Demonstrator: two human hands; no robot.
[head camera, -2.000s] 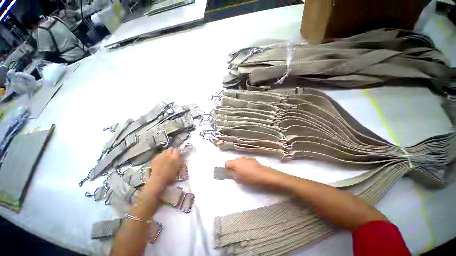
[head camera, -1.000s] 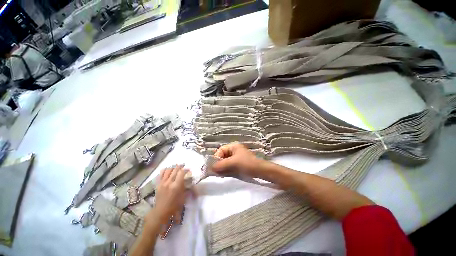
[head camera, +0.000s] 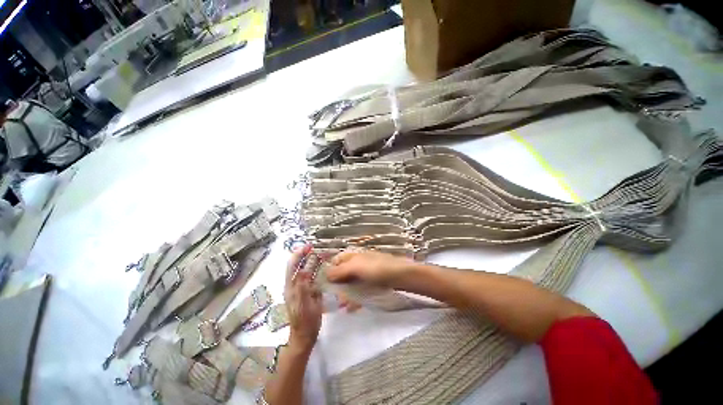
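Note:
My left hand (head camera: 303, 297) and my right hand (head camera: 361, 269) meet just below the hook end of the assembled strap row (head camera: 357, 210). My right fingers pinch the end of a beige-grey webbing strap. My left hand is raised against that strap end, fingers upright; a small piece seems to be between the hands, mostly hidden and blurred. The fanned long webbing straps (head camera: 420, 356) lie under my right forearm. Short strap pieces with silver buckles and hooks (head camera: 198, 265) are heaped left of my left hand.
A tied strap bundle (head camera: 476, 99) lies at the far side, by a brown cardboard box (head camera: 468, 35). The row's tails are bound at the right (head camera: 591, 215). A yellow line (head camera: 547, 168) crosses the white table. A person (head camera: 40, 134) is at the far left, near other tables.
My right hand has picked up a strap end and moved left with it. My left hand has come from the short pieces to meet it. The view has shifted.

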